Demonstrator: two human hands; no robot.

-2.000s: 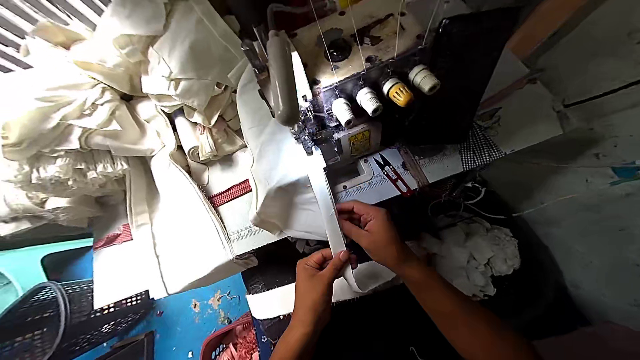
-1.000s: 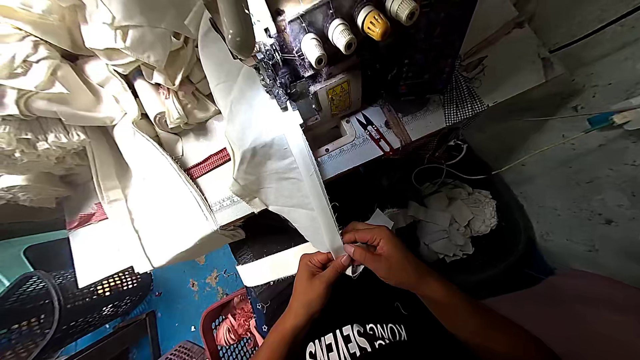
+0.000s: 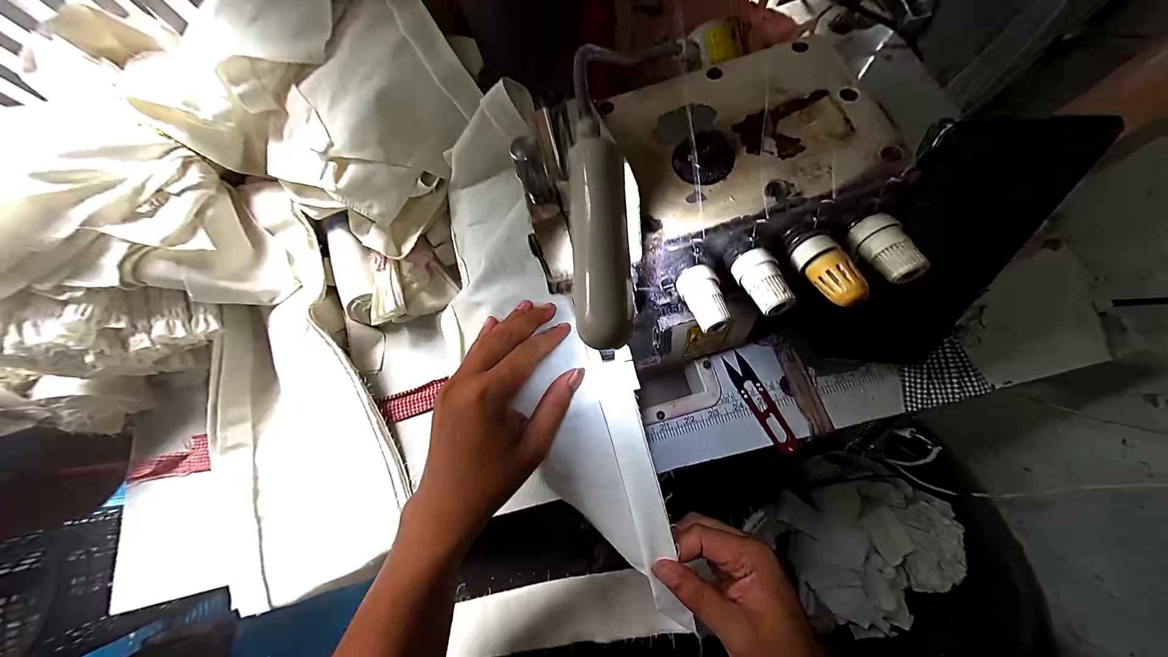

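Note:
A white fabric piece with a folded strip along its edge (image 3: 598,465) runs from beneath the overlock sewing machine (image 3: 730,173) down past the table's front edge. My left hand (image 3: 488,411) lies on the fabric with fingers spread, just left of the machine's presser area, pressing it without gripping. Near the lower end of the strip, my right hand (image 3: 730,579) pinches its edge between thumb and fingers. The machine's grey lamp (image 3: 602,237) hangs over the sewing area and hides part of it. Red-handled thread snips (image 3: 765,406) rest on the table, right of the fabric.
Heaped cream fabric pieces (image 3: 228,164) cover the table's left side. A measuring tape (image 3: 689,424) runs along the table front. Several tension knobs (image 3: 762,281) line the machine's front. Fabric scraps (image 3: 867,557) are piled below at the right. A black basket (image 3: 55,566) is at lower left.
My left hand has left the strip's lower end and moved up onto the fabric beside the machine. My right hand remains at the lower end. The view has shifted.

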